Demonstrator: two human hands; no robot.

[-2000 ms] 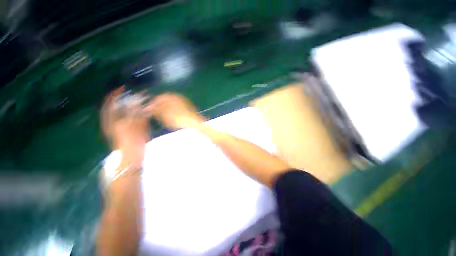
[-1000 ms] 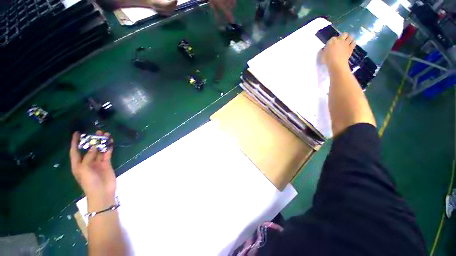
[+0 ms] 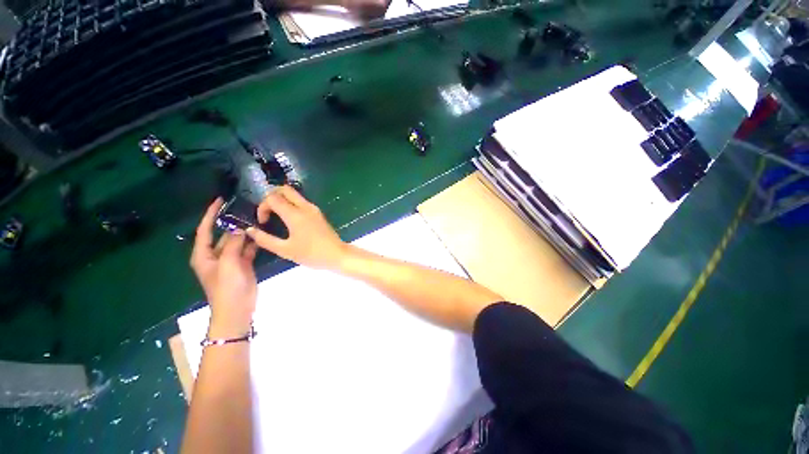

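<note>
My left hand (image 3: 229, 270) holds an open electronic unit (image 3: 232, 222) at its fingertips, just beyond the far left corner of the white work sheet (image 3: 355, 355). My right hand (image 3: 297, 228) meets it from the right, its fingers on a plain black housing cover (image 3: 243, 209) that lies against the unit's upper side. The unit's speckled face shows partly below the cover. Whether the cover is seated cannot be told.
Rows of black covers (image 3: 667, 142) lie on the white-topped tray stack (image 3: 568, 168) at right, beside a tan cardboard sheet (image 3: 492, 239). Several units lie on the green bench (image 3: 355, 177). Black parts trays (image 3: 133, 71) stand at upper left. A person's blurred hand (image 3: 350, 7) shows at the top.
My right hand has moved from the covers on the tray stack to the unit in my left hand, bringing a black cover. The view has shifted, and units on the bench lie elsewhere.
</note>
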